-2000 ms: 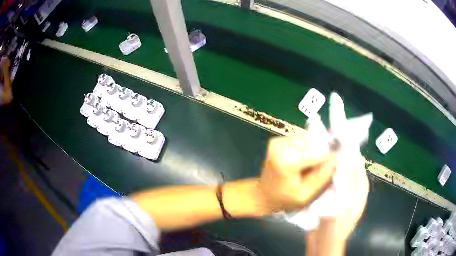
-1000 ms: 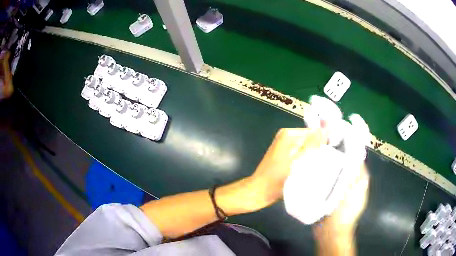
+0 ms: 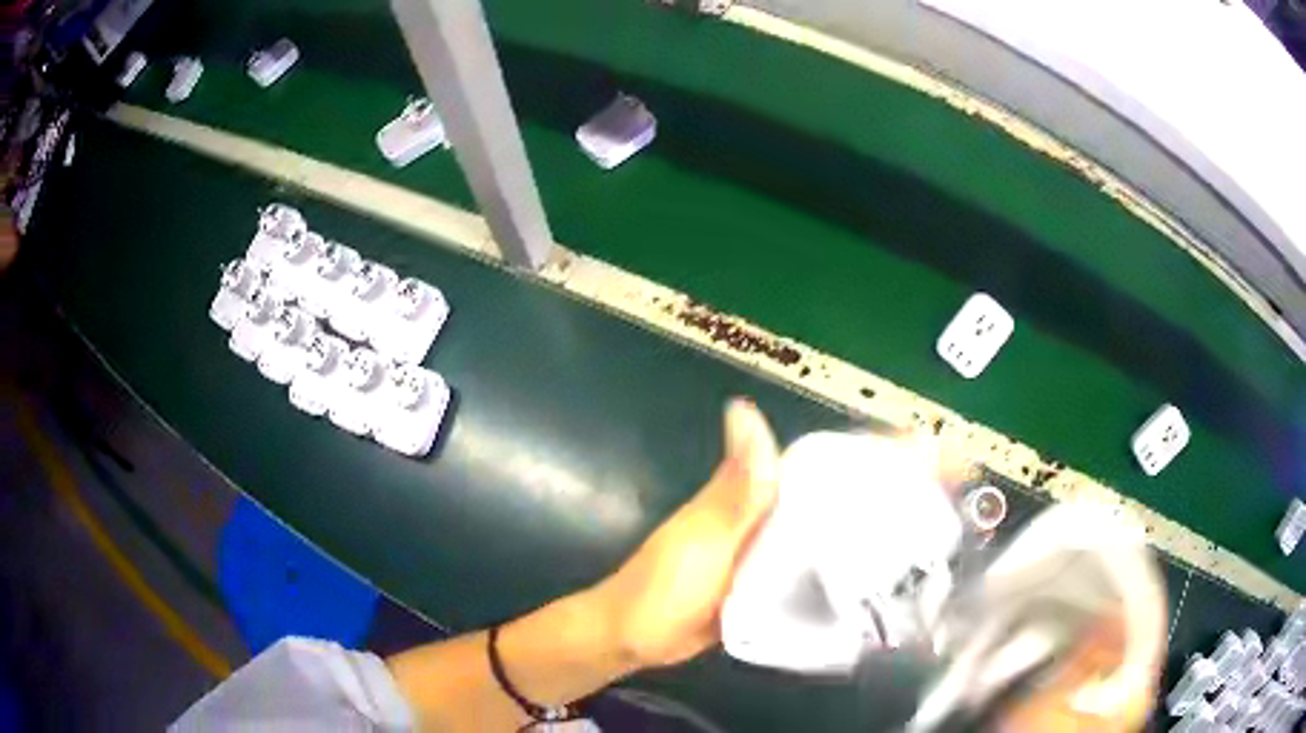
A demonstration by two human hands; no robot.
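My left hand [image 3: 702, 551], with a dark cord on the wrist, holds a white plug adapter [image 3: 809, 551] above the bench, thumb up at its left side. The adapter is overexposed, with blurred dark details at its lower right. My right hand [image 3: 1124, 630] is at the lower right, strongly blurred, with a whitish cloth [image 3: 1024, 587] in it. The cloth's edge is close to the adapter; I cannot tell if they touch. A small ring-like container mouth [image 3: 985, 506] shows between the hands, near the belt rail.
Two tight rows of white adapters [image 3: 337, 337], pins up, stand at the bench's left. More adapters lie in a pile [image 3: 1246, 687] at the lower right. Single adapters [image 3: 975, 335] are spaced along the green belt [image 3: 774, 201]. A grey upright [image 3: 480, 136] stands at the cream rail [image 3: 616, 298].
My right hand and the cloth have moved right, away from my left hand. The adapter is more exposed, and the ring-like mouth has come into view. The whole view has also shifted.
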